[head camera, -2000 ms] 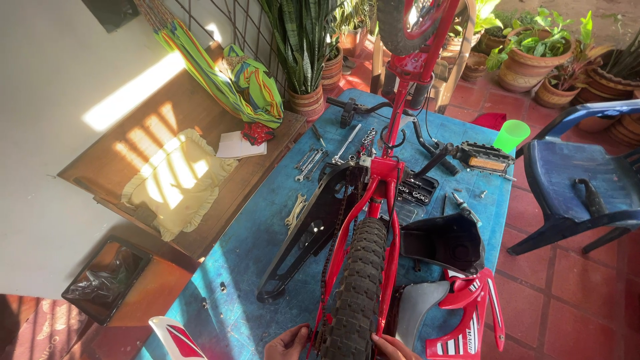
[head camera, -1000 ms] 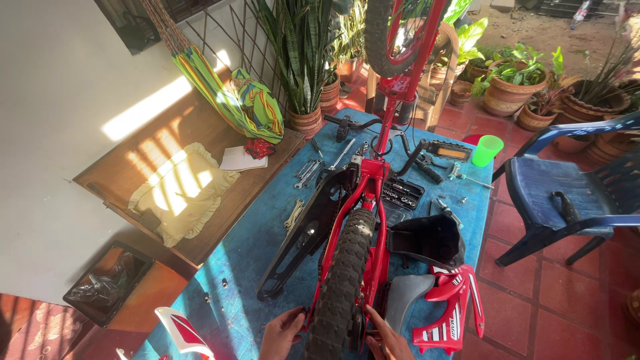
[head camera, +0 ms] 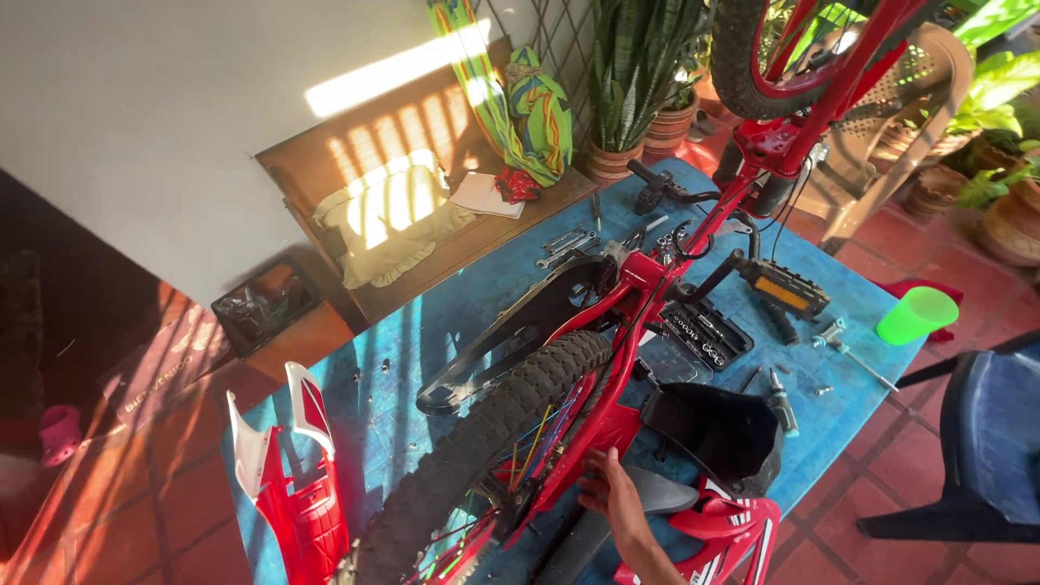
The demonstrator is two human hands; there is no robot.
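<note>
A red bicycle frame (head camera: 646,272) stands upside down on a blue table (head camera: 390,341), its handlebar (head camera: 699,196) low at the far end. The knobby rear tire (head camera: 487,431) fills the lower middle, with coloured pieces on the spokes. Just right of that wheel is my right hand (head camera: 617,504), fingers apart beside the red stay; whether the fingertips touch it, I cannot tell. My left hand does not show. The front wheel (head camera: 751,73) is at the top. A black chain guard (head camera: 487,349) lies left of the frame, and a black plastic housing (head camera: 715,439) lies to the right.
Wrenches (head camera: 569,244), an open socket set (head camera: 703,333), a pedal (head camera: 784,288), a T-handled tool (head camera: 861,361) and a green cup (head camera: 918,315) are on the table. Red-and-white plastic panels (head camera: 313,520) lie near its front edge. A blue chair (head camera: 995,431) stands right, a wooden bench (head camera: 520,236) left.
Both hands were at the rear wheel, one on each side. Now only my right hand shows, its fingers spread; the left has left the view. The view has shifted and turned.
</note>
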